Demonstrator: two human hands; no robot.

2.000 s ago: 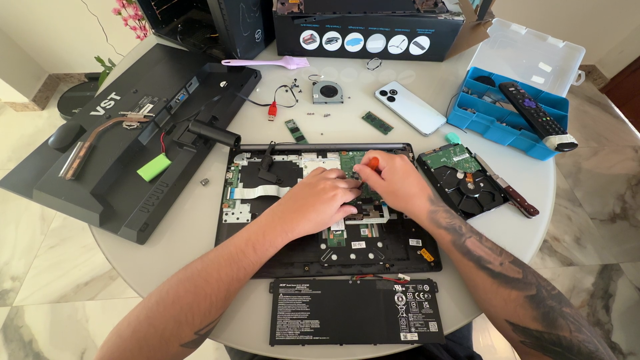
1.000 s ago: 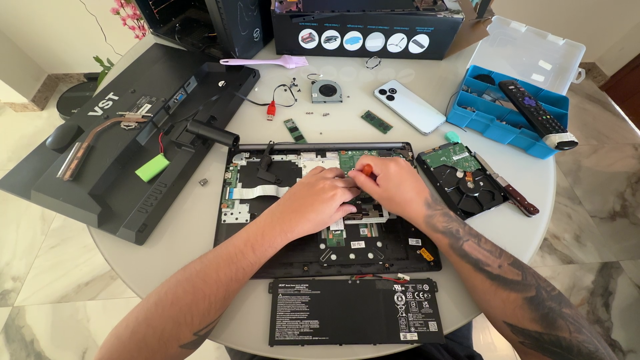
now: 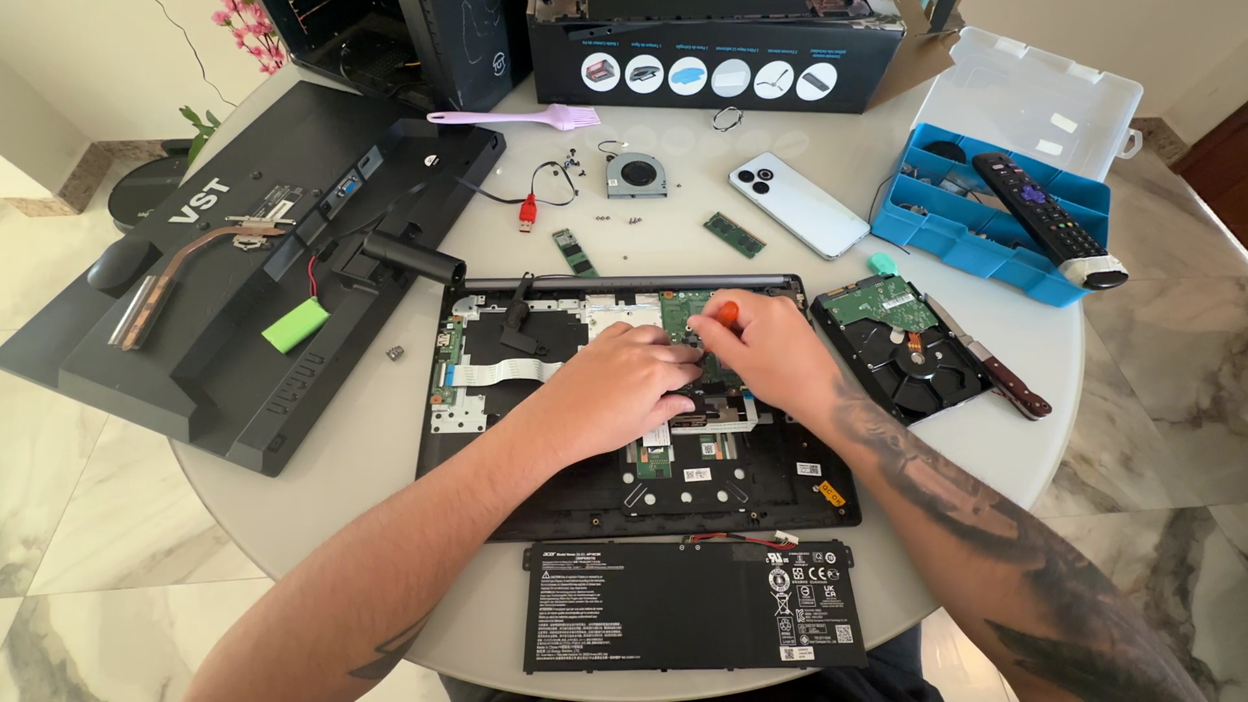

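Note:
An opened laptop base (image 3: 546,487) lies in the middle of the table, its green motherboard (image 3: 687,304) showing at the upper right. My right hand (image 3: 765,341) is closed around the orange handle of a screwdriver (image 3: 728,313) over that board; the tip is hidden. My left hand (image 3: 629,380) rests on the board beside it, fingers bent; whether it pinches anything cannot be seen. A white ribbon cable (image 3: 507,371) runs on the laptop's left side. Below the laptop lies its black battery (image 3: 692,609), with a small wire lead at its top edge.
At left lies a monitor (image 3: 322,390) bearing a copper heat pipe (image 3: 175,273). Behind the laptop are a fan (image 3: 636,175), a RAM module (image 3: 734,235), loose screws and a phone (image 3: 799,205). At right are a hard drive (image 3: 902,361), a knife (image 3: 1014,385) and a blue organizer box (image 3: 975,255).

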